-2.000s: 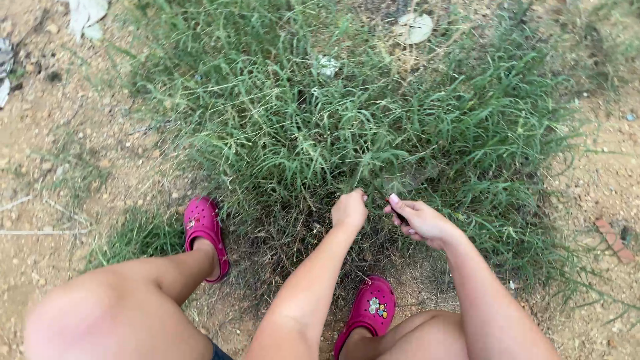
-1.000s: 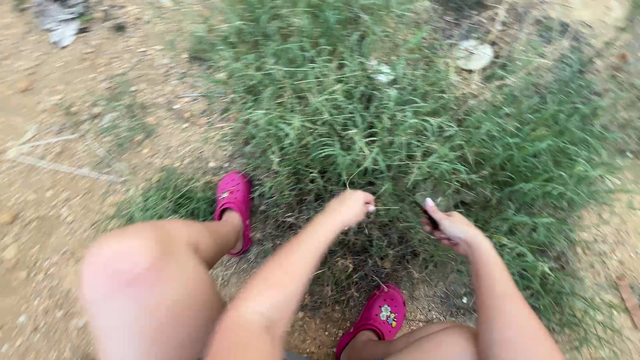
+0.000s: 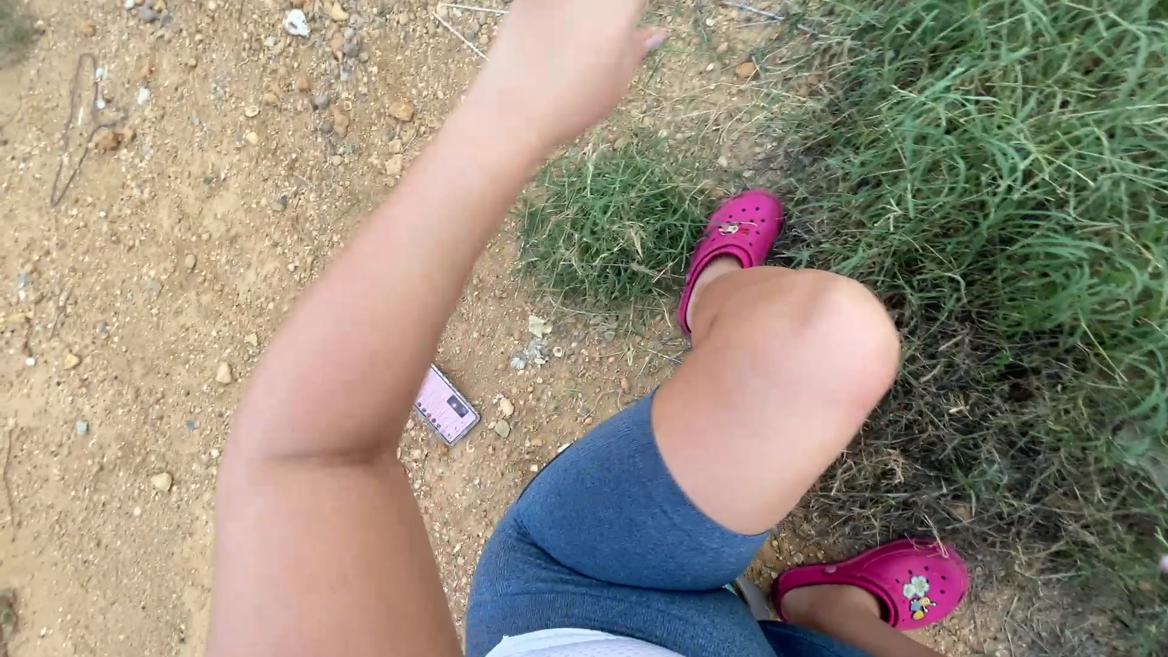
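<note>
My left hand is at the top edge, above sandy ground and up and left of a small grass tuft; its fingers are mostly cut off by the frame, so whether it holds anything is hidden. Of my right hand only what may be a fingertip shows at the right edge, beside dense green grass. A phone lies on the ground just right of my left elbow.
My feet, in a pink clog and another pink clog, stand at the grass edge. Pebbles, a white stone, thin dry stems and a bent wire-like strand lie on the sand.
My left hand has left the large grass clump and moved out to the left over the sand. The view has swung left, bringing the phone into sight. My right hand has nearly left the view.
</note>
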